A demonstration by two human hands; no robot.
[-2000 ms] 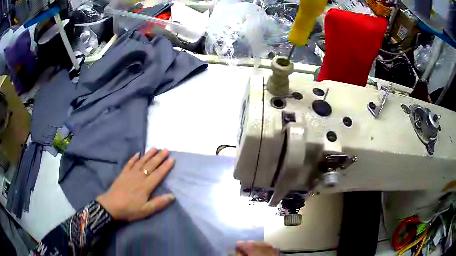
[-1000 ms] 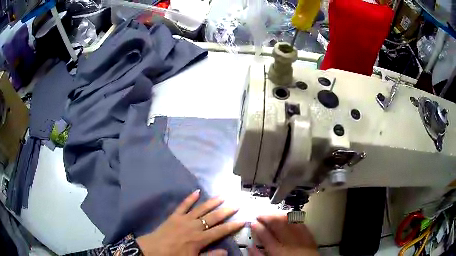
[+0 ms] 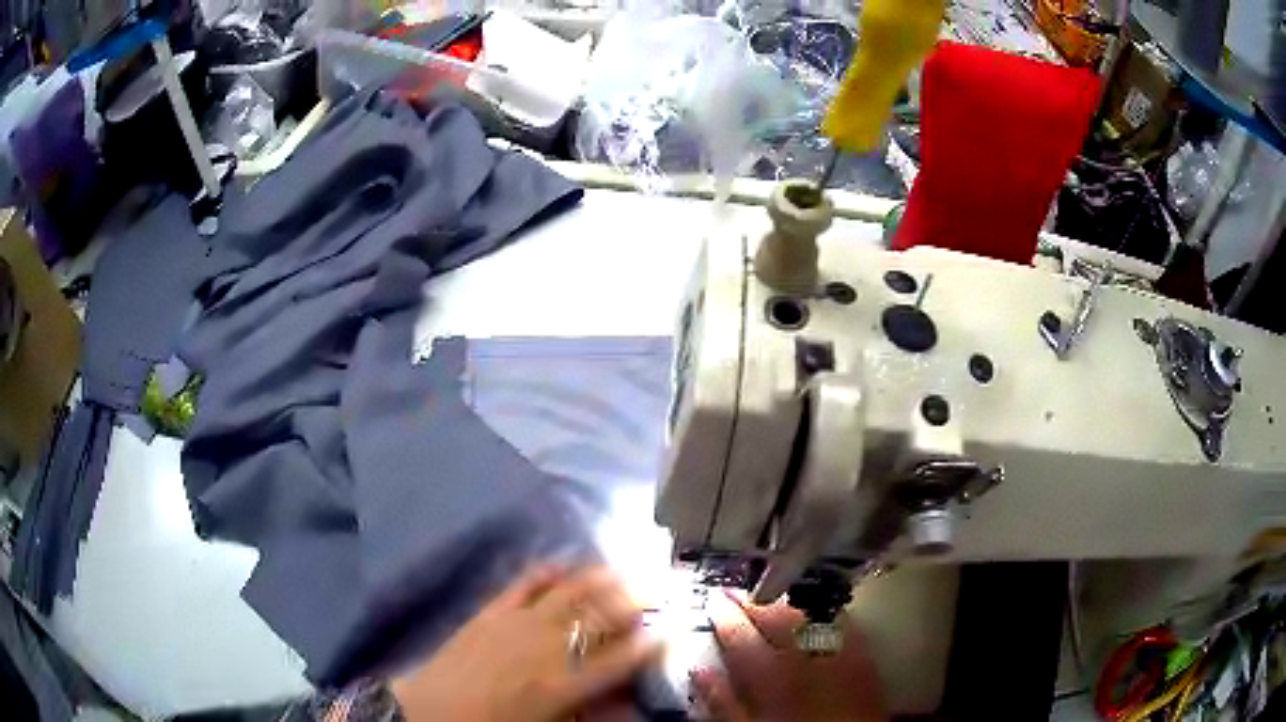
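Note:
A grey-blue garment panel (image 3: 571, 402) runs under the needle area of the cream sewing machine head (image 3: 874, 395) and joins folded cloth on the left. My left hand (image 3: 529, 649), slightly blurred, lies on the cloth's near edge, left of the brightly lit needle area. My right hand (image 3: 790, 663) lies just below the presser foot area, partly behind the machine's small parts. Its fingertips are at the cloth edge under the glare. Both hands are cut off by the lower edge. Whether the fingers pinch the cloth is hard to tell.
A crumpled grey-blue pile (image 3: 325, 268) lies at left rear, with narrow strips (image 3: 64, 494) at far left. A red upright block (image 3: 999, 148) and yellow handle (image 3: 882, 78) stand behind the head. A black flat rectangle (image 3: 1004, 642) lies under the arm, red-handled scissors (image 3: 1128, 677) right of it.
The panel has shifted away from me and my left hand has moved down and right toward the needle. My right hand has come further into view, below the presser foot. The camera view has shifted slightly.

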